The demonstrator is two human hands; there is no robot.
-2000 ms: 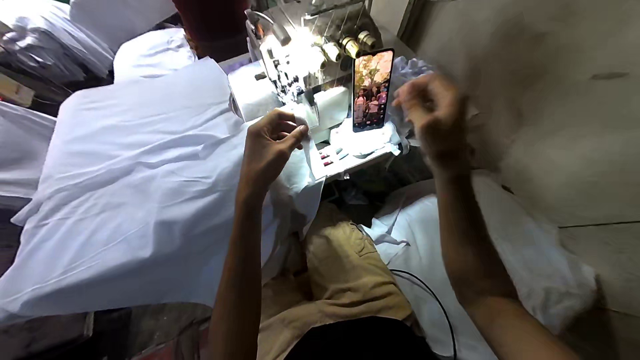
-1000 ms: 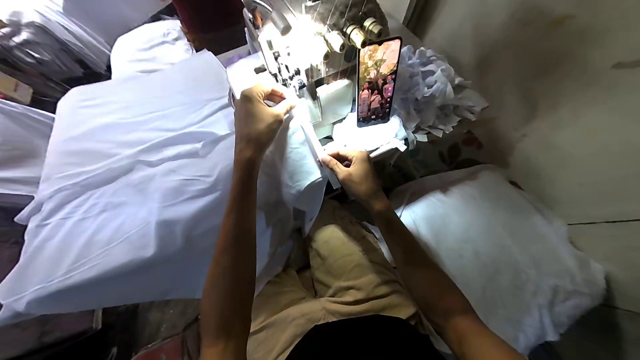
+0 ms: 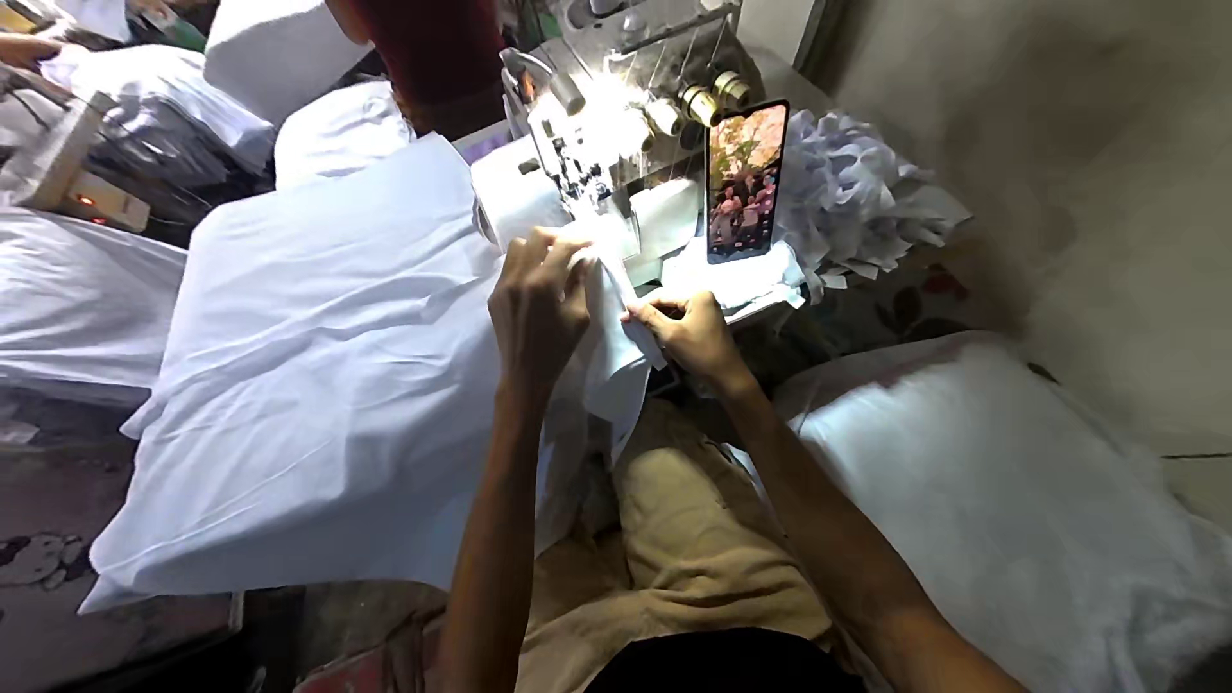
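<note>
My left hand pinches the white fabric just below the needle area of an industrial sewing machine. Lower and to the right, my right hand grips the folded edge of the same fabric between thumb and fingers. A bright lamp glares over the machine's presser foot, so detail there is washed out. Right of the needle area a smartphone stands upright, its screen lit with a picture of people.
A broad white cloth spreads over the left side. Fabric scraps are heaped behind the phone. A large white bundle lies at my right. Another machine and a person's hand are at the far left.
My right hand, raised beside the phone two seconds ago, has come down and left onto the fabric edge. My left hand stays near the needle area.
</note>
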